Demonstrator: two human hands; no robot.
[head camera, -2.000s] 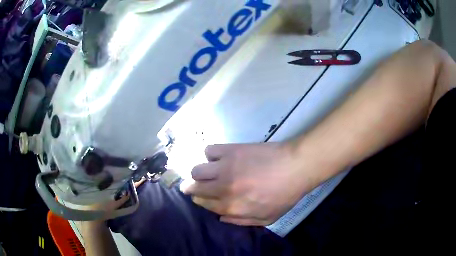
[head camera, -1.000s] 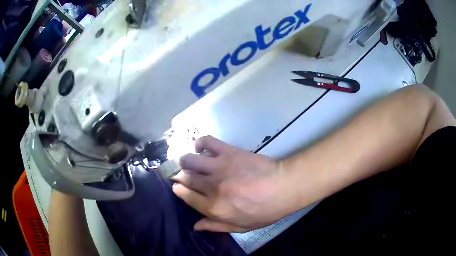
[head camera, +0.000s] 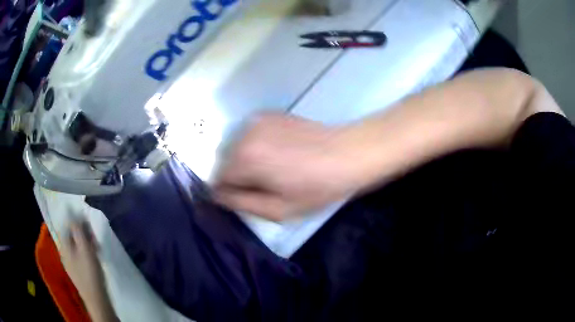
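The dark navy garment (head camera: 183, 233) runs from the needle area of the white sewing machine (head camera: 120, 69) down over the table edge to the lap. My right hand (head camera: 277, 166), blurred, has its fingers closed at the garment's right edge, just right of the lit needle area. Its fingertips are partly hidden. My left hand (head camera: 79, 242), small and blurred, lies on the white table left of the garment, apart from it, with nothing seen in it. The presser foot area (head camera: 151, 148) sits at the cloth's upper end, in glare.
Black thread snips (head camera: 343, 39) with a red mark lie on the white machine bed (head camera: 391, 69), behind my right forearm. A curved grey guard (head camera: 69, 179) juts from the head's end. An orange basket (head camera: 53, 270) stands beside the table at the lower left.
My right hand has come away from the needle area towards the right. My left hand, earlier largely hidden behind the machine head, now shows on the table. The view has shifted, with machine and snips further left and up.
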